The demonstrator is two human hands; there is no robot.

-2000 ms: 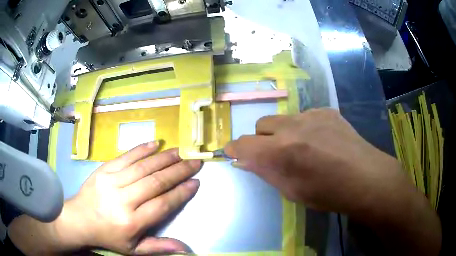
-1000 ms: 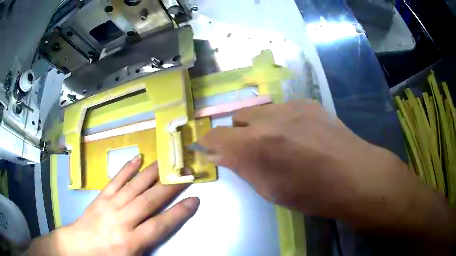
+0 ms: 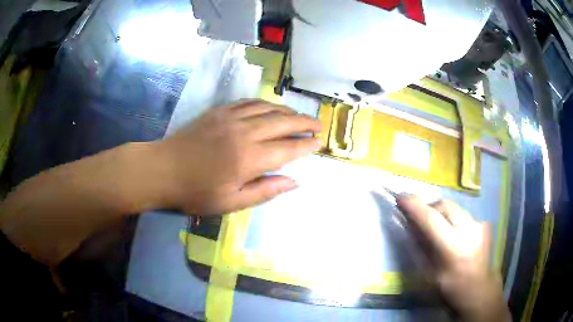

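The yellow clamp frame lies on the pale template, below the machine head. Under it is a flat yellow-orange piece with a square opening. A small upright slot frame stands near its left end. My left hand lies palm down at the left, fingertips at the left edge of the yellow piece, holding nothing visible. My right hand is blurred, over the template at the lower right. Its fingers pinch a slim pointed metal tool, tip towards the upper left; most of the tool is hidden.
The white machine head with red markings hangs over the back of the clamp. Yellow tape edges the template at left and front. The shiny metal table lies at the left. Yellow material shows at the far right edge.
The view has swung, so the clamp now appears at the right. My left hand has moved to the left end of the yellow piece. My right hand has left the slot area with the tool.
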